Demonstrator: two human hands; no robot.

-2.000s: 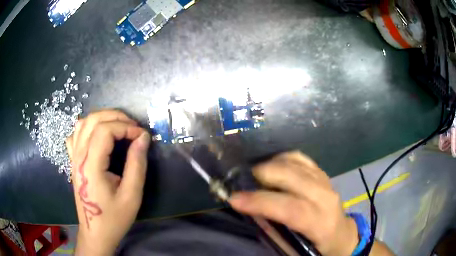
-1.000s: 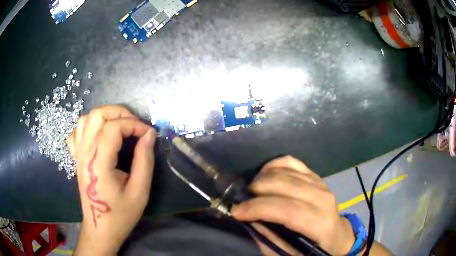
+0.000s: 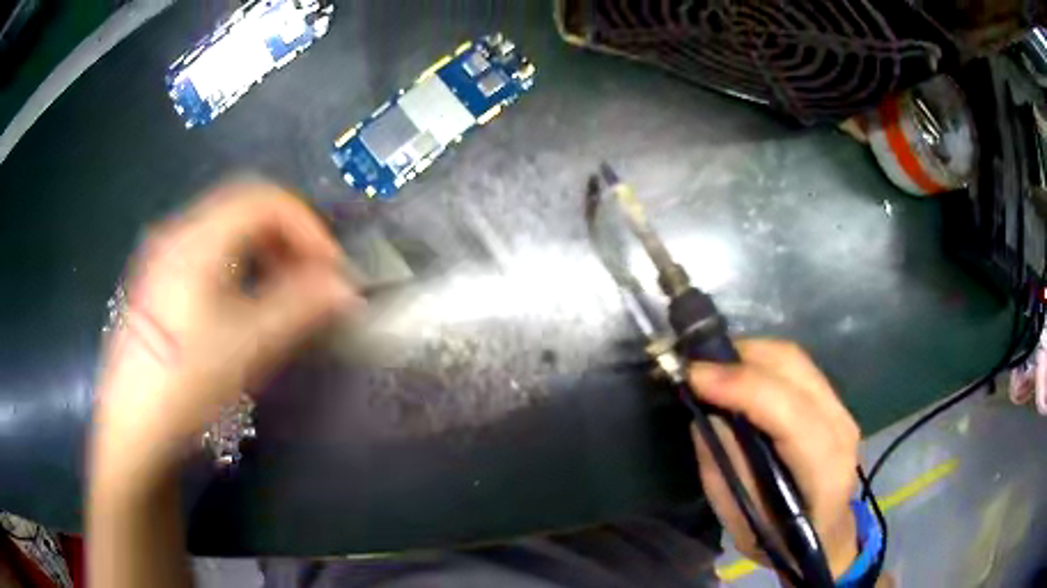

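My left hand [image 3: 218,310] is raised over the mat at left, badly blurred, fingers curled; a faint greyish blur shows by its fingertips, and I cannot tell whether it holds anything. My right hand [image 3: 786,431] grips the black soldering iron [image 3: 703,322], its tip pointing up and left above the mat, with the thin bent feed tube [image 3: 629,287] beside the barrel. The heap of tiny clear-silver components [image 3: 230,431] is mostly hidden behind my left hand. Two blue circuit boards lie at the top, one upper centre [image 3: 431,115] and one upper left [image 3: 247,57].
A dark fan with a round grille [image 3: 764,40] stands at top right. Beside it is a pale round spool with an orange-red band [image 3: 907,138]. Black cables [image 3: 947,345] run along the right edge. The dark green mat [image 3: 459,482] has a curved front edge above the floor.
The board that lay under my hands is gone from that spot. My right hand has lifted the iron up and right. My left hand has moved and blurred. The view has shifted, showing more at the top.
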